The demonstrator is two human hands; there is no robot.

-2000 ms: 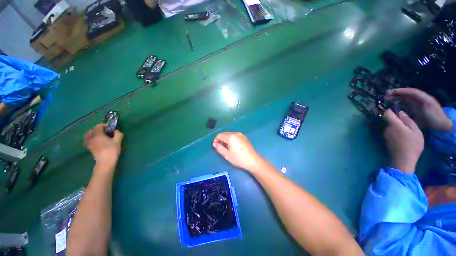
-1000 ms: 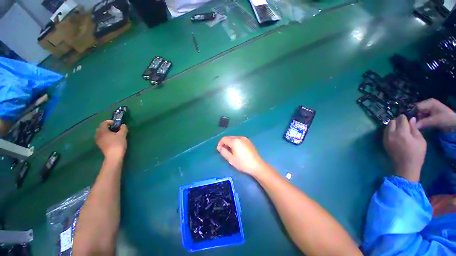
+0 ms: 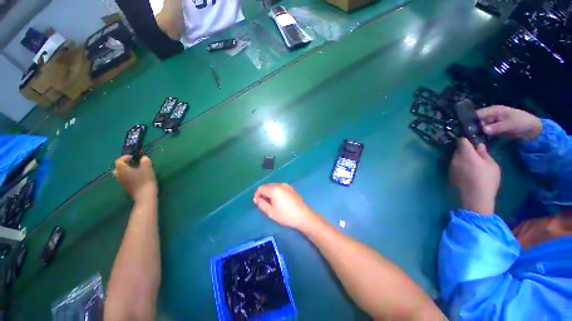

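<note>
My left hand (image 3: 135, 175) holds a black phone half-assembly (image 3: 133, 140) by its near end, over the far side of the belt. My right hand (image 3: 278, 204) is loosely curled above the bench, beyond the bin; whether a small part is between its fingertips cannot be told. The blue parts bin (image 3: 288, 289) with small black slivers lies nearest me, cut by the lower edge. Another phone half-assembly (image 3: 347, 163) lies right of my right hand, its silvery side up. A small dark square piece (image 3: 268, 162) lies just beyond my right hand.
Two phone units (image 3: 175, 117) lie far left, others (image 3: 52, 244) at left. A zip-lock bag (image 3: 79, 303) is left of my left forearm. At right a neighbour's hands (image 3: 476, 169) hold a dark piece beside piled housings (image 3: 433, 125). Cardboard boxes (image 3: 63, 81) and a seated person are across.
My left hand has moved the phone farther out, closer to the two far phone units. My right hand stays curled. The neighbour has lifted a dark piece. The view has shifted.
</note>
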